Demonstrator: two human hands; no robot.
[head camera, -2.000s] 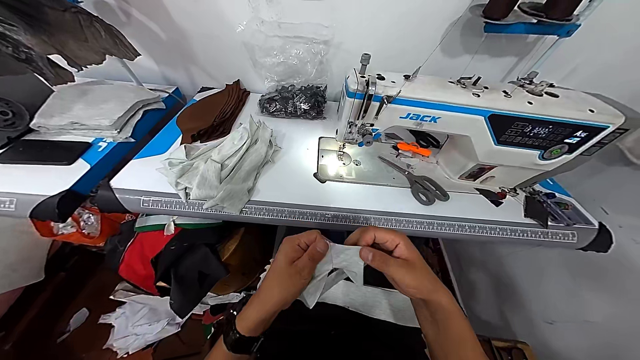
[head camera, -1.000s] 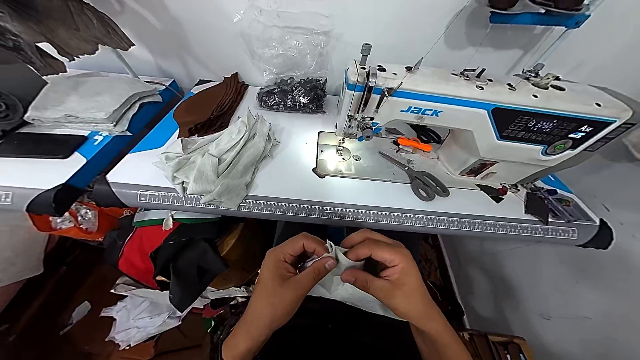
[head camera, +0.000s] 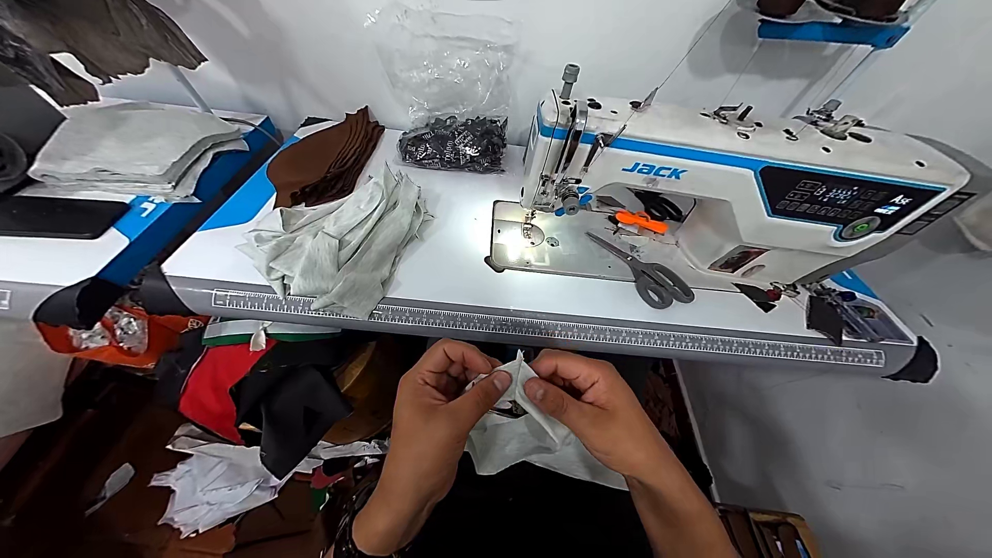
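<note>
My left hand (head camera: 443, 411) and my right hand (head camera: 585, 399) pinch a pale grey fabric piece (head camera: 535, 442) between thumbs and fingers, just in front of the table edge. A small point of the cloth stands up between the fingertips, and the rest hangs below. Beyond the hands is a white and blue Jack sewing machine (head camera: 736, 170), its lamp lit over the metal needle plate (head camera: 515, 240). Grey-handled scissors (head camera: 647, 271) lie on its bed, with an orange thread snipper (head camera: 642, 222) behind them. A loose heap of pale grey fabric pieces (head camera: 341, 240) rests left of the plate.
Brown fabric pieces (head camera: 325, 159) and a clear bag of dark labels (head camera: 453, 143) lie at the back. A printed ruler (head camera: 542, 325) runs along the table edge. Folded grey cloth (head camera: 132, 151) is stacked at far left. Scraps (head camera: 225, 477) and an orange bag (head camera: 128, 333) are below.
The cloth was stretched flatter between both hands two seconds ago; now its edge is gathered to a point at my fingertips. My hands have drawn closer together. The things on the table have not moved.
</note>
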